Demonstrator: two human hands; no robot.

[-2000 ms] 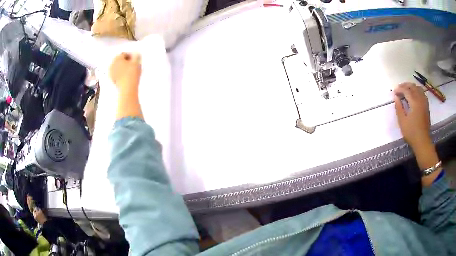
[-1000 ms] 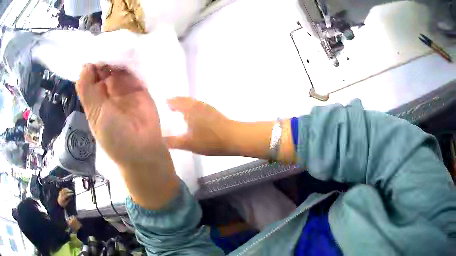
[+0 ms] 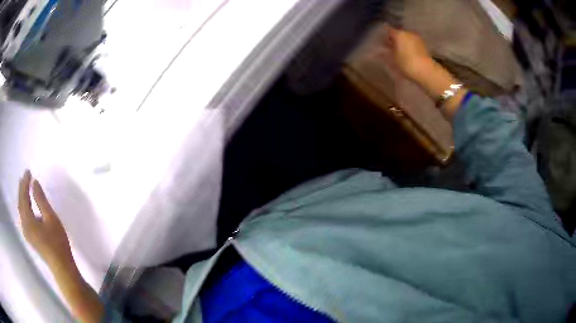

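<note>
A thin white sheet (image 3: 183,195) lies on the white table and hangs over its front edge at the left. My left hand (image 3: 44,224) rests on the white material near the left rim, fingers apart. My right hand (image 3: 409,53) reaches into a box (image 3: 404,120) at the right, onto smooth brown-beige cut panels (image 3: 451,38). Its fingertips are blurred, so I cannot tell whether they hold a panel.
The sewing machine head (image 3: 57,63) is blurred at the upper left, its needle area beside the white sheet. The grey table edge (image 3: 265,60) runs diagonally towards the top. A dark gap lies between table and box.
The view has swung right to the box. My right hand has moved from beside my left hand to the panels. The white sheet now lies near the machine and over the table edge.
</note>
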